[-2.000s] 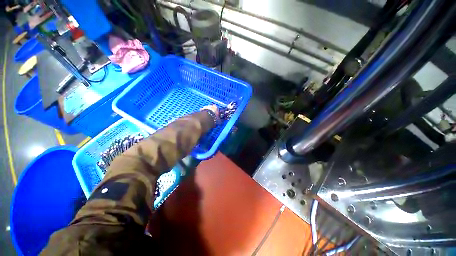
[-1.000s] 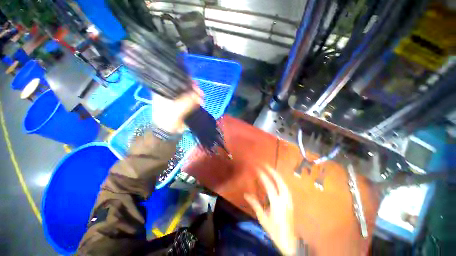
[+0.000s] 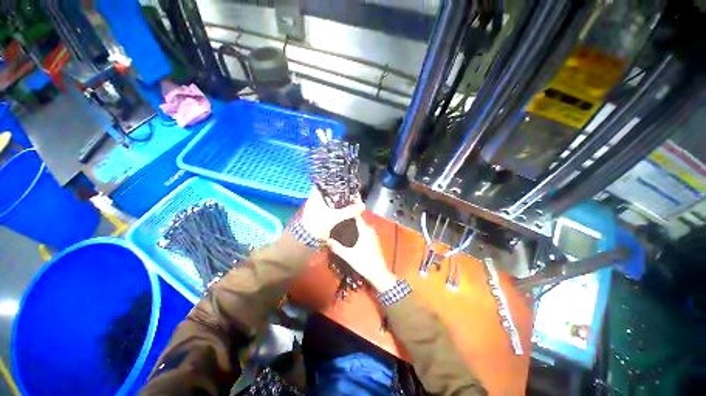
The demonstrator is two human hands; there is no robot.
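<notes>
My left hand (image 3: 317,219) and my right hand (image 3: 364,247) are both closed around a thick cable bundle (image 3: 337,172) above the left part of the orange-brown work board (image 3: 426,313). The bundle stands roughly upright, with silvery ends spread at its top and dark ends hanging below my hands. A narrow silver loading bar (image 3: 503,306) lies on the board at the right. Pliers with pale handles (image 3: 427,236) and small metal end fittings (image 3: 451,282) are at the board's machine edge.
The light-blue basket (image 3: 147,224) at the left holds more black cables (image 3: 205,240). The larger blue basket (image 3: 267,158) stands behind it. A blue tub (image 3: 58,309) is at lower left. Steel guide posts (image 3: 422,97) rise beyond the board. A blue-framed tray (image 3: 569,321) is at the right.
My left hand has come out of the larger blue basket with the bundle and brought it over the board. The bundle has turned upright, and my right hand has joined on it.
</notes>
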